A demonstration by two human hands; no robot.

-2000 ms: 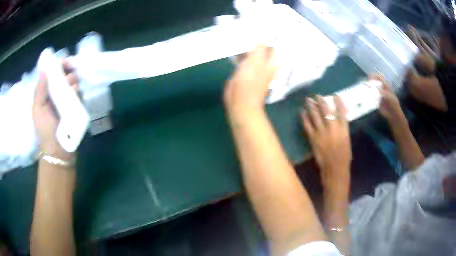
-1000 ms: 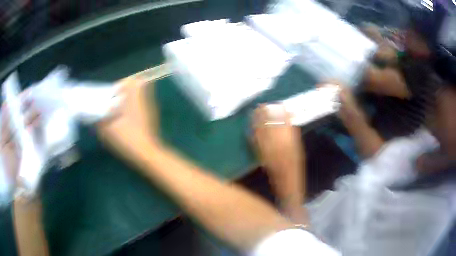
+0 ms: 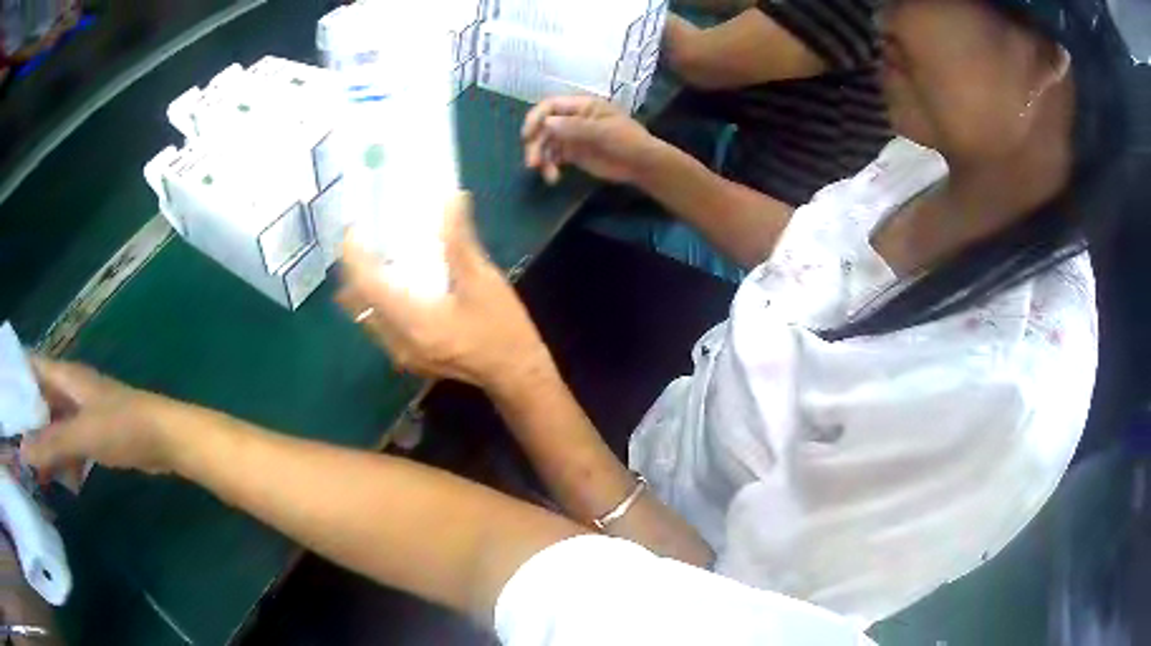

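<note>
My right hand (image 3: pixel 101 423) reaches in at the far left, its fingers bent against a white piece (image 3: pixel 15 385) that the picture's edge cuts off. A small pale edge shows below the fingers. My left hand (image 3: pixel 15 583) is mostly outside the lower left edge; part of the palm and a bracelet at the wrist show. A smooth white elongated piece (image 3: pixel 35 536) with a small dark hole near its rounded end lies along that palm. My left fingers are hidden.
White cartons (image 3: pixel 234 208) stand stacked on the dark-green bench (image 3: pixel 271 379). Farther cartons (image 3: pixel 555 51) stand behind. A neighbour in a white blouse (image 3: pixel 808 429) holds up a bright carton (image 3: pixel 398 164) close on the right. Another person's striped sleeve (image 3: pixel 827 114) shows beyond.
The view has swung right, so my hands sit farther left and the left is mostly cut off. The neighbour's hand has raised a carton, and their other hand is off it.
</note>
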